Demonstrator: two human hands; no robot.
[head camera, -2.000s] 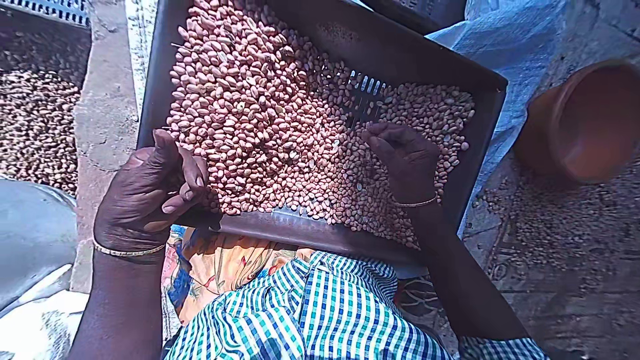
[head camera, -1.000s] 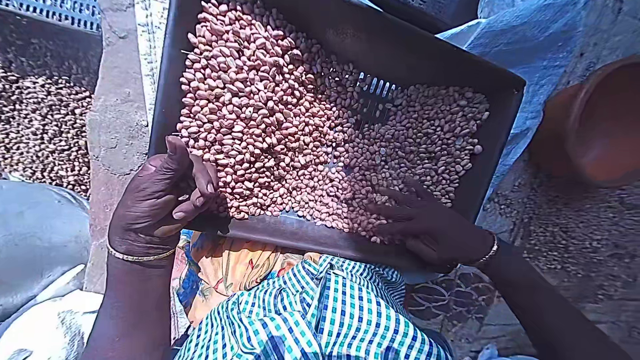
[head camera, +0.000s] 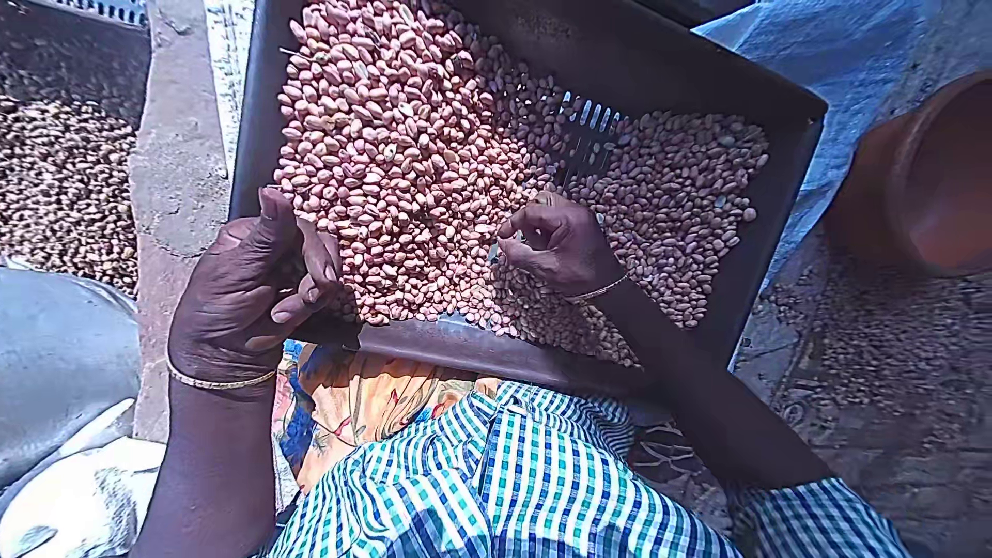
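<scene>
A dark plastic crate (head camera: 496, 353) with slots in its base lies across my lap, spread with shelled pink peanuts (head camera: 387, 147). My left hand (head camera: 263, 279) is at the crate's near left corner, palm turned up and fingers curled; whether something small lies in them cannot be told. My right hand (head camera: 562, 244) is over the peanuts near the middle, thumb and forefinger bent towards each other at the nuts. Whether they pinch a nut is not clear. Some slots (head camera: 593, 112) in the base show between the nuts.
At the left is another crate (head camera: 85, 54) with a brownish heap (head camera: 66, 186), above a grey metal vessel (head camera: 62, 364) and a white sack (head camera: 85, 496). A brown round tub (head camera: 945, 178) stands at the right by a blue sheet (head camera: 821, 62); small bits (head camera: 891, 333) litter the ground.
My right hand has moved from the crate's near right part leftwards and away from me, and its spread fingers have curled. My left hand stays at the near left corner.
</scene>
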